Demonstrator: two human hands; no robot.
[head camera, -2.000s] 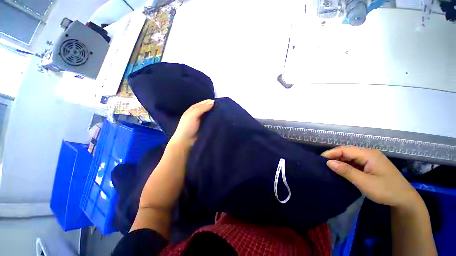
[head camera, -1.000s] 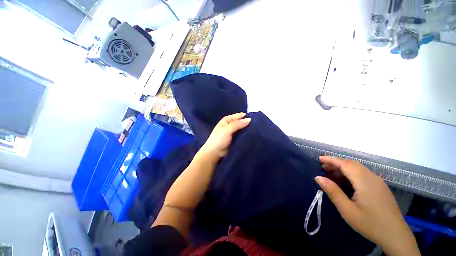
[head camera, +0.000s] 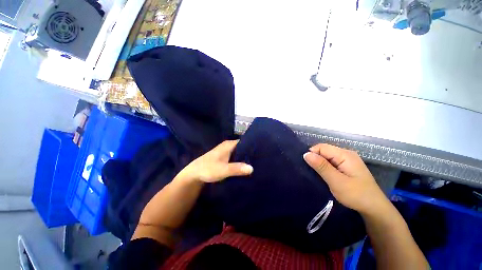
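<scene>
A large navy-black garment (head camera: 275, 184) lies over my lap and up against the table's front edge. One part of it spreads onto the table's left end. A thin white loop (head camera: 320, 217) stands out on the cloth near my right wrist. My left hand (head camera: 216, 164) rests on the garment's middle, thumb on top and fingers partly hidden under the cloth, gripping it. My right hand (head camera: 338, 167) pinches the garment's upper right edge between thumb and fingers.
The white table (head camera: 253, 58) has a ruler tape (head camera: 380, 150) along its front edge. Sewing machine parts (head camera: 419, 19) show at the upper right. A grey motor (head camera: 66, 27) is at the upper left. Blue crates (head camera: 98, 169) stand at the left, and another (head camera: 449, 211) is under the table at the right.
My left hand has moved down the cloth toward my lap, with its thumb now pointing right. My right hand has moved left along the garment's edge. The white loop now shows clear of my fingers.
</scene>
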